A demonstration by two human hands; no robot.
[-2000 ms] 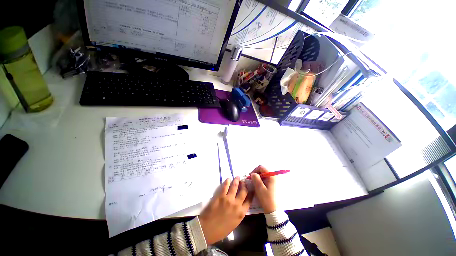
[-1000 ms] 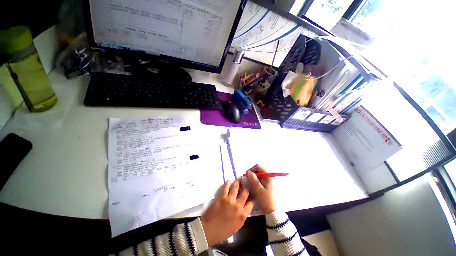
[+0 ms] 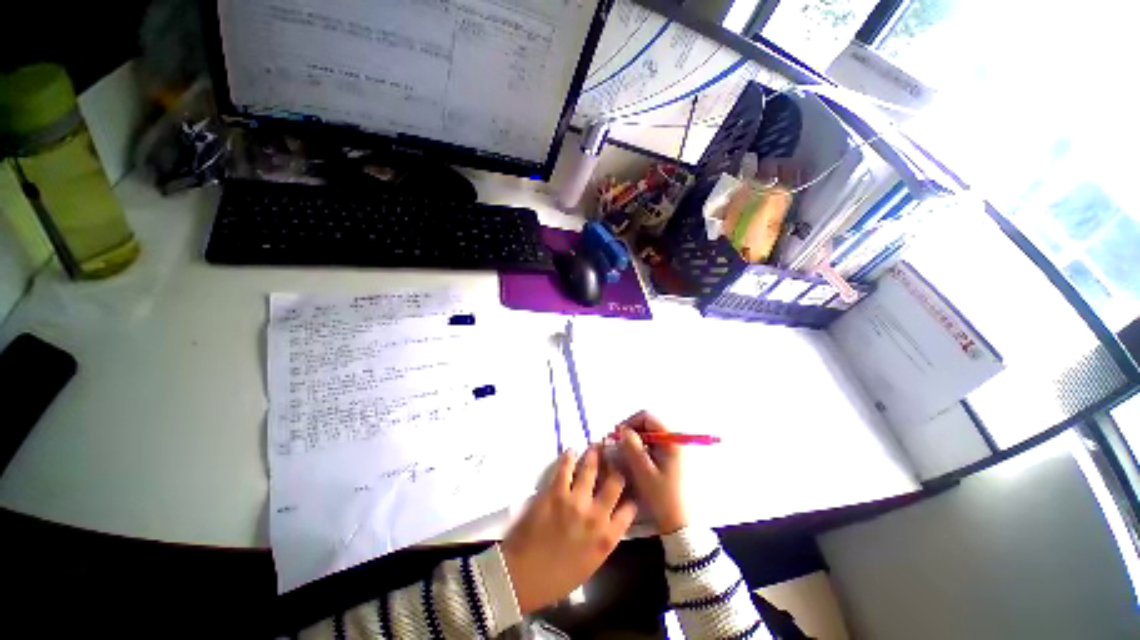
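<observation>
My right hand (image 3: 655, 475) holds a red pen (image 3: 681, 438) low over white sheets (image 3: 578, 388) near the desk's front edge. The sheets are overexposed and blend into the desk; only grey edge lines show. The pen tip is hidden by my fingers. My left hand (image 3: 569, 528) lies flat beside it, fingers together against the right hand, pressing on the paper and holding nothing visible. A printed sheet (image 3: 375, 413) with handwriting and two black blots lies to the left, its lower corner past the desk edge.
A black keyboard (image 3: 375, 228) lies below the monitor (image 3: 400, 75). A black mouse (image 3: 579, 278) and a blue stapler-like object (image 3: 605, 248) are at the purple pad (image 3: 531, 294). A green bottle (image 3: 73, 188) and dark phone (image 3: 31, 388) are left; a mesh rack (image 3: 769, 295) stands right rear.
Both hands stay almost in place. The pen's rear end has tipped slightly lower than two seconds ago. The whole view has shifted slightly.
</observation>
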